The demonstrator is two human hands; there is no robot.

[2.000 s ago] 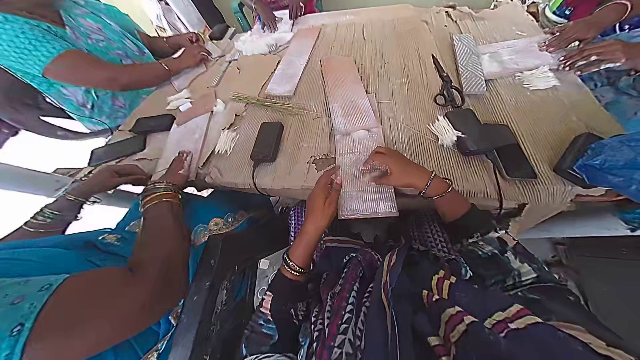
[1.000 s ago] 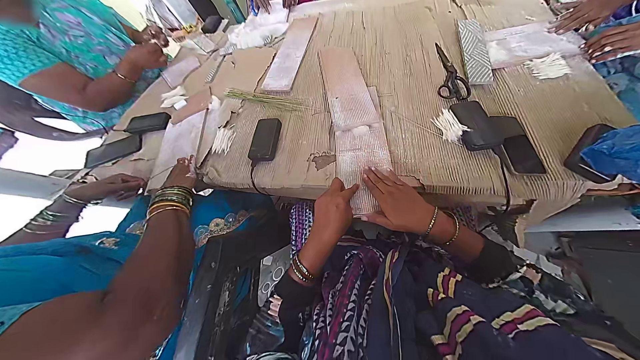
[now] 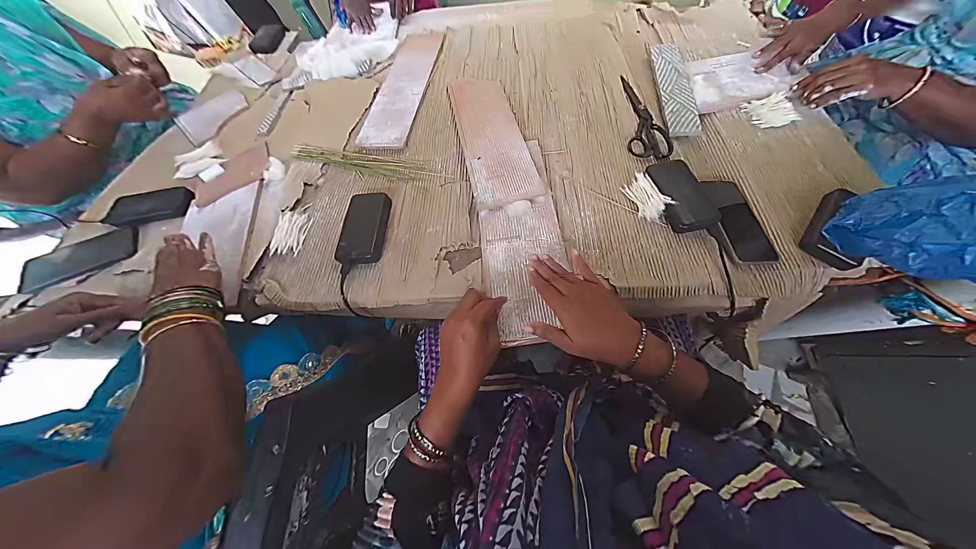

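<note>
A ribbed board [image 3: 518, 259] dusted with white lies at the table's near edge, overlapping another long pinkish board [image 3: 496, 145]. A small tuft of white cotton [image 3: 518, 207] rests where the two meet. My right hand [image 3: 583, 313] lies flat on the near board with its fingers spread. My left hand [image 3: 469, 332] is at that board's left edge, fingers curled, with thumb and fingertips together; whether something thin is between them cannot be told. Black scissors [image 3: 648, 133] and a bundle of white cotton wicks [image 3: 646, 197] lie to the right.
Corrugated cardboard [image 3: 595, 99] covers the table. Black devices [image 3: 364, 229] with cables lie on both sides. Thin green sticks [image 3: 358, 162] and another board [image 3: 402, 90] are further back. Co-workers' hands are at the left, right and far edges. A blue plastic bag [image 3: 907, 229] is at right.
My right hand has flattened and spread on the board since the oldest frame. My left hand stays near its left edge. At upper left, a co-worker's hands have lifted from a board.
</note>
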